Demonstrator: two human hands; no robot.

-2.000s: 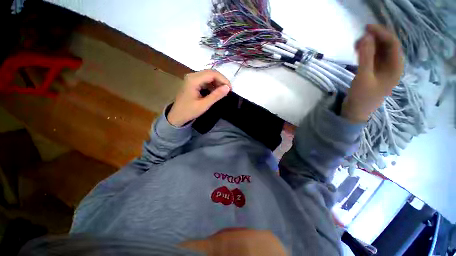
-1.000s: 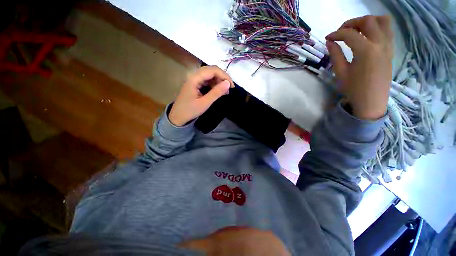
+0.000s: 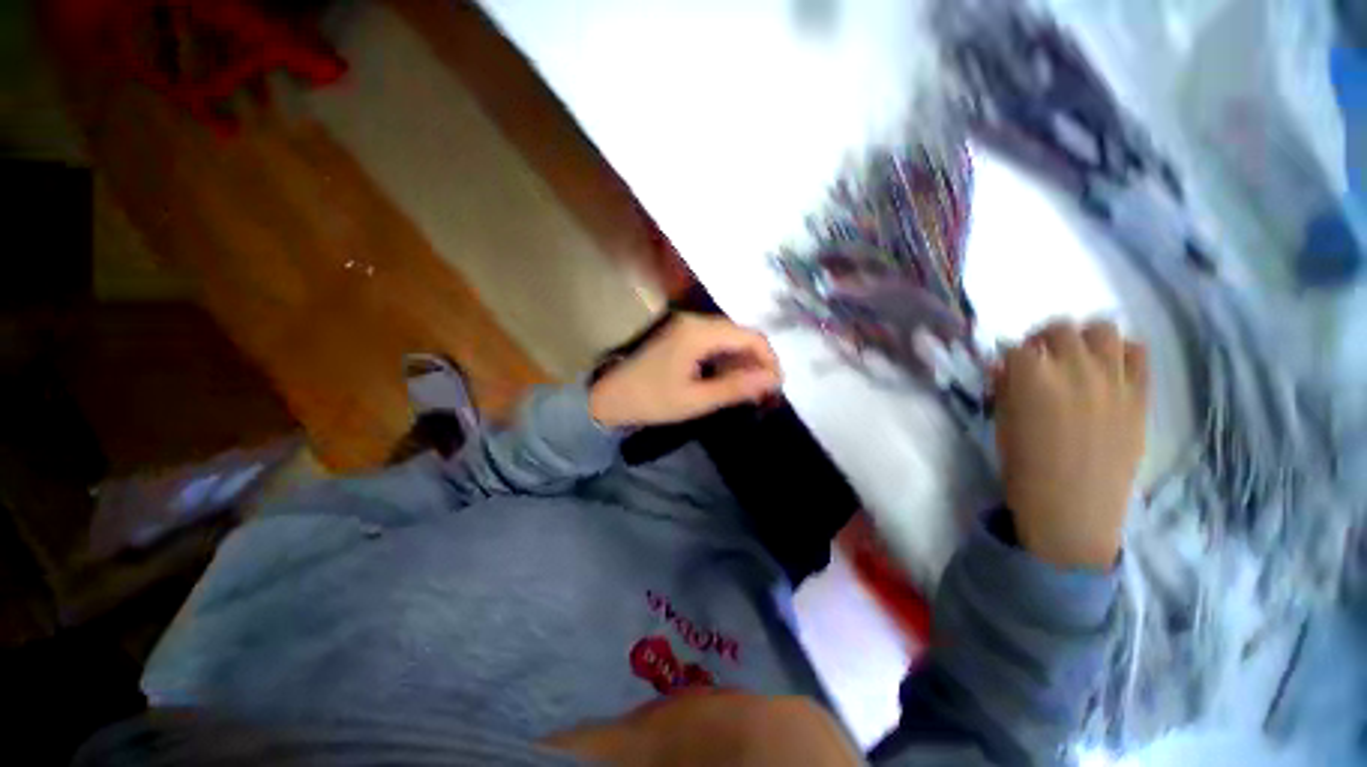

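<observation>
A wire harness bundle lies on the white table, its coloured wires fanned toward the upper left and its grey-white sheaths running under my right hand. My right hand is bare, knuckles up, with its fingers curled down over the sheath part; blur hides the fingertips. My left hand is bare at the table's near edge, left of the bundle, with thumb and fingers curled almost together. I cannot tell if something thin is between them.
The white table extends ahead. A second harness bundle lies beyond the first, with many grey-white cables at the right. A red stool stands on the wood-look floor at the left. The picture is blurred.
The view has turned, and another bundle shows farther back. My right hand has gone from loosely spread above the sheaths to curled down over them. My left hand keeps its curled shape.
</observation>
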